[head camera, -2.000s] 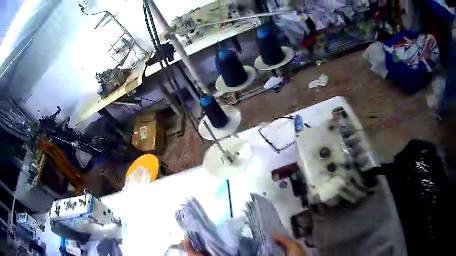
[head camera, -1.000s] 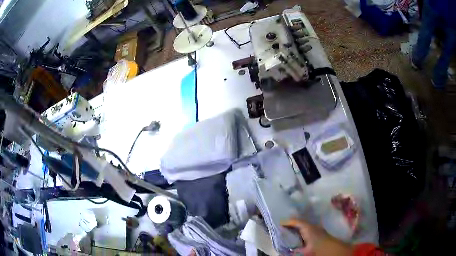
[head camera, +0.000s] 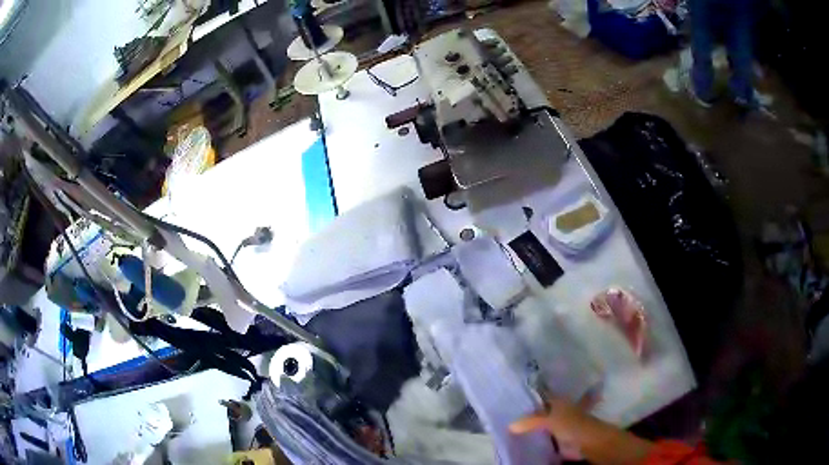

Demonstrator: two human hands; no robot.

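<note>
My right hand [head camera: 573, 429] grips the lower end of a long pale grey-white fabric bundle [head camera: 482, 372] over the table's near right part. At the bottom, my left hand [head camera: 370, 434] shows only as a small dark, blurred patch beside striped grey-white pieces [head camera: 314, 427], which it appears to hold. More pale cut pieces [head camera: 427, 413] lie loose between the hands. A thick pale grey folded stack [head camera: 359, 245] lies beyond them, with dark cloth [head camera: 368, 350] below it.
The overlock machine [head camera: 468, 86] stands beyond. A tan template on pale pieces [head camera: 579, 218], a dark flat rectangle [head camera: 536, 258] and a clear bag with red contents [head camera: 623, 318] lie right. A thread cone [head camera: 291, 366] stands left. A black bag [head camera: 677, 218] and a person's legs [head camera: 723, 45] are beyond the table.
The view has tilted down from the thread stands to the near table. The striped pieces have moved left and the right-hand bundle lies flatter, among loose pieces.
</note>
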